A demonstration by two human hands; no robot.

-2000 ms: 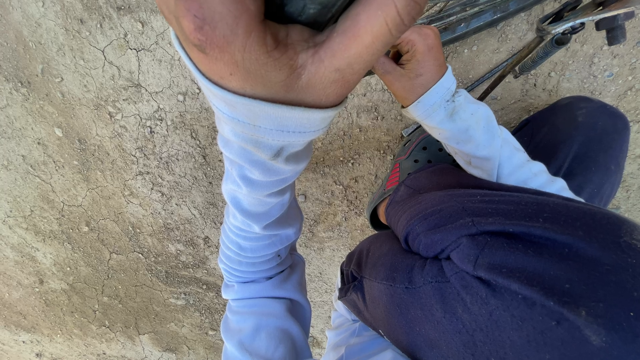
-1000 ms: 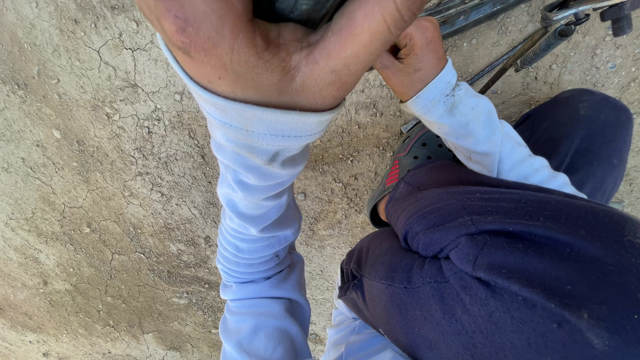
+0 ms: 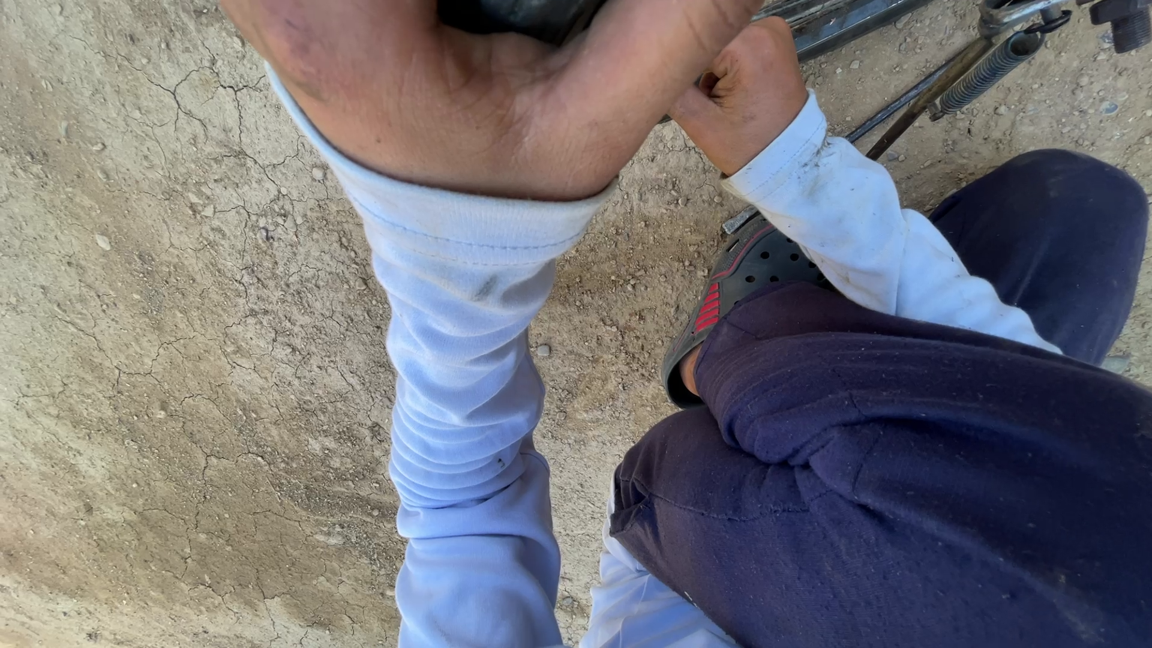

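Observation:
My left hand (image 3: 504,108), large at the top, has its palm and thumb around a dark rounded object (image 3: 522,16). The top edge cuts off most of that object, and the fingers are out of view. Just right of the thumb, my right hand (image 3: 751,94) is curled with its knuckles up. Its fingertips are hidden, so what it holds cannot be told. Behind it a dark metal bar (image 3: 850,25) runs toward the upper right. Both arms wear pale blue sleeves with dirty marks.
At the upper right are a coil spring (image 3: 988,74), a thin rusty rod (image 3: 927,101) and a bolt (image 3: 1129,25). A dark clog with red stripes (image 3: 756,261) rests on cracked dirt ground (image 3: 180,360), by a small metal end piece (image 3: 740,220). Navy trousers fill the lower right.
The metal parts at the upper right have shifted slightly upward in view, while the cracked ground has hardly moved. The far knee has risen a little. Both hands keep nearly the same pose.

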